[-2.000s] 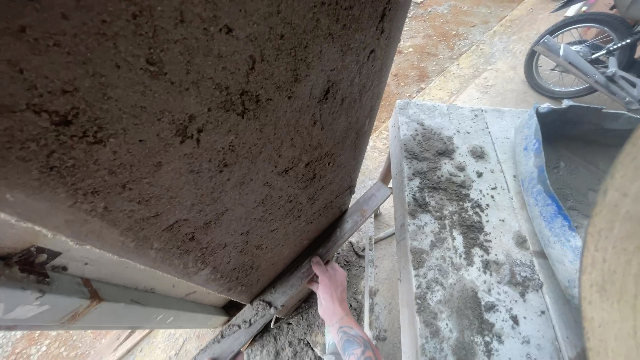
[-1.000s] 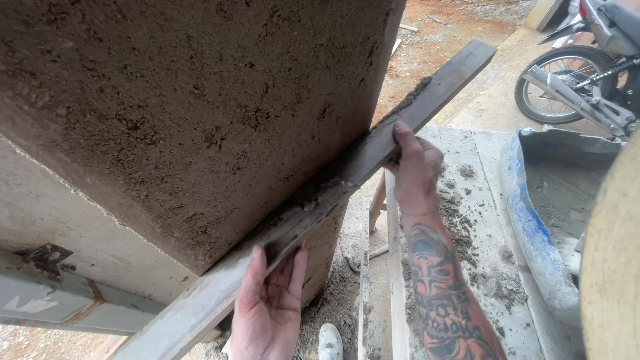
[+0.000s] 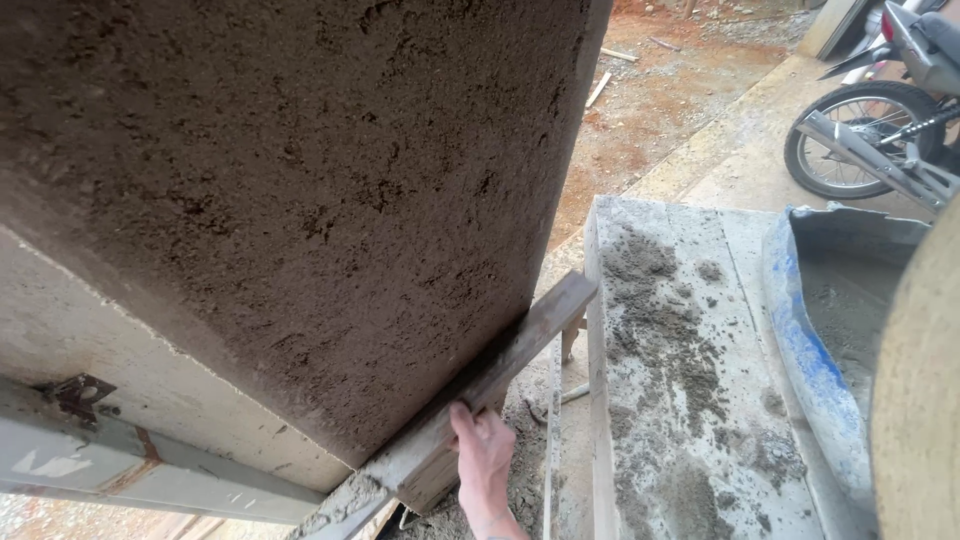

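My right hand (image 3: 484,465) grips a long, mortar-smeared straight board (image 3: 517,352), thumb on its upper face and fingers curled at its near side. The board slants from lower left to upper right along the lower edge of a column face coated in rough, dark mortar (image 3: 337,210). Wet mortar (image 3: 349,499) lies on the board's lower-left part. Beneath the column's edge, behind my hand, a wooden piece (image 3: 431,480) shows. My left hand is out of view.
To the right, a mortar-spattered platform (image 3: 667,450) bears a cut-open blue tub (image 3: 802,337) of mortar. A grey metal beam (image 3: 172,472) runs at lower left. A motorcycle (image 3: 870,142) stands at upper right. A rounded tan object (image 3: 919,390) blocks the right edge.
The board and my right hand have moved down and left from where they were one second ago. My left hand, then on the board's lower part, has left the view.
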